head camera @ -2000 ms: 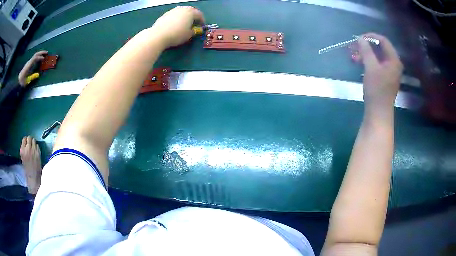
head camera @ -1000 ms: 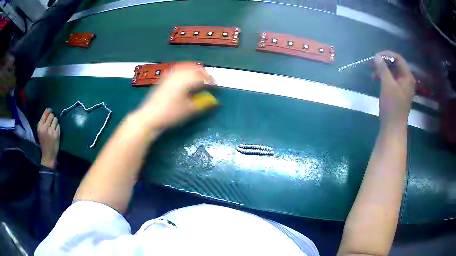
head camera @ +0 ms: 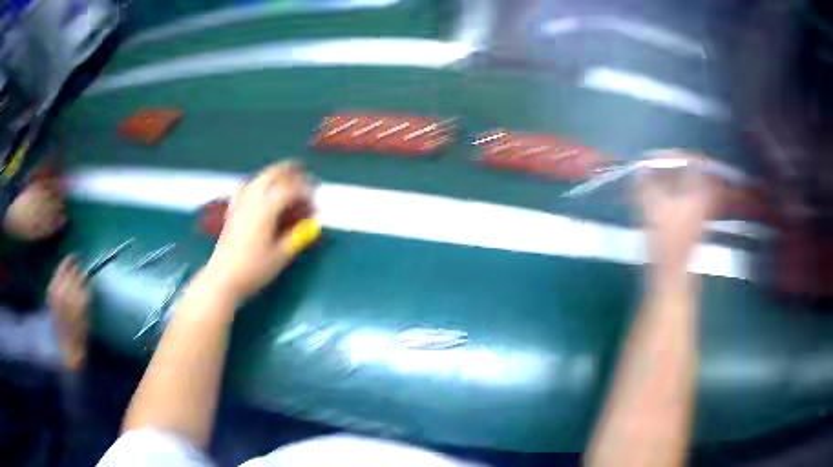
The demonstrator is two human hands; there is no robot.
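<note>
The view is blurred. My left hand (head camera: pixel 260 223), with a yellow finger cot (head camera: pixel 303 236), is on a red-brown fixture (head camera: pixel 212 219) at the pale belt stripe, its fingers closed around it. The hand hides most of this fixture. My right hand (head camera: pixel 676 205) holds a thin silvery strip (head camera: pixel 595 182) whose free end points left. Two more red-brown fixtures, one at the middle (head camera: pixel 384 134) and one further right (head camera: pixel 543 155), lie beyond the stripe. Their seats are smeared by blur.
A folded silvery strip (head camera: pixel 431 338) lies on the near part of the green belt (head camera: pixel 475 292). A bent strip (head camera: pixel 163 306) lies at left. A small-looking fixture (head camera: pixel 151 125) is at far left. Another person's hands (head camera: pixel 68 301) are at the left edge. Dark red machinery (head camera: pixel 808 237) stands at right.
The camera view has shifted, so the belt things appear lower. My left hand has moved left with the fixture beneath it, which sits further left. My right hand still holds the strip.
</note>
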